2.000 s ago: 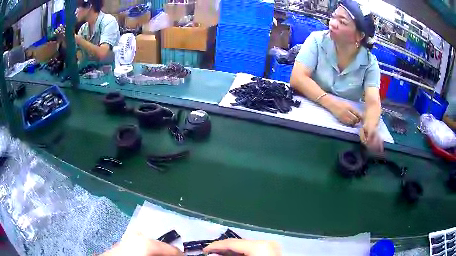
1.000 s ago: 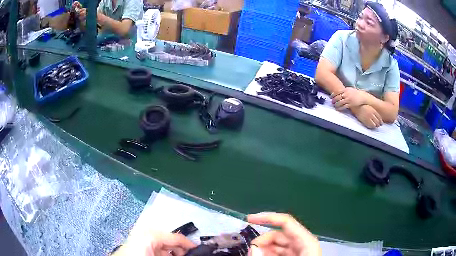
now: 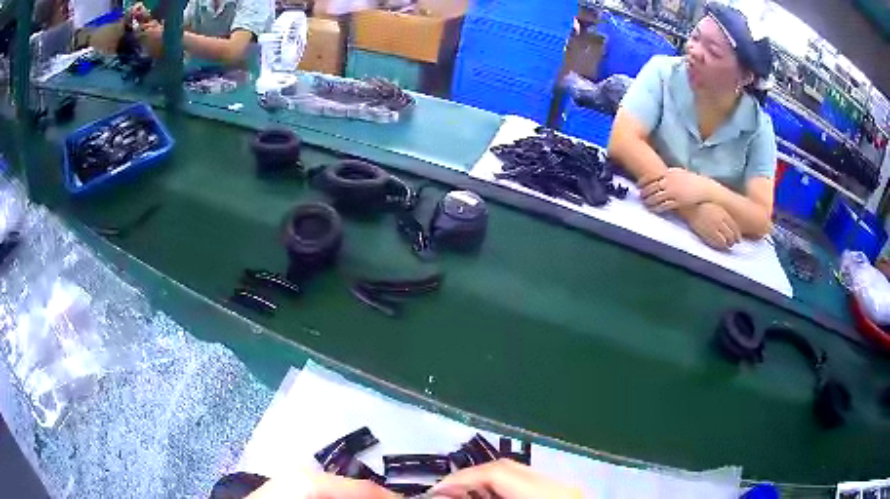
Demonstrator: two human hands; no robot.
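Several glossy curved black pieces lie on the white sheet at the bottom centre. My left hand and my right hand are close together at the lower edge of the picture, just below these pieces. Both are cut off by the frame, and their fingertips and anything between them are hidden. A dark rounded part, perhaps an ear cup, shows at the lower edge left of my left hand.
Part-built headsets and curved strips lie on the green belt. A blue bin of black parts is at the left. Bubble wrap covers the near left. A person with folded arms sits opposite behind a black parts pile.
My right hand has lowered and moved inward toward my left hand. More black pieces now show on the sheet. The dark part between my hands is no longer visible there. The headsets at left appear slightly further right.
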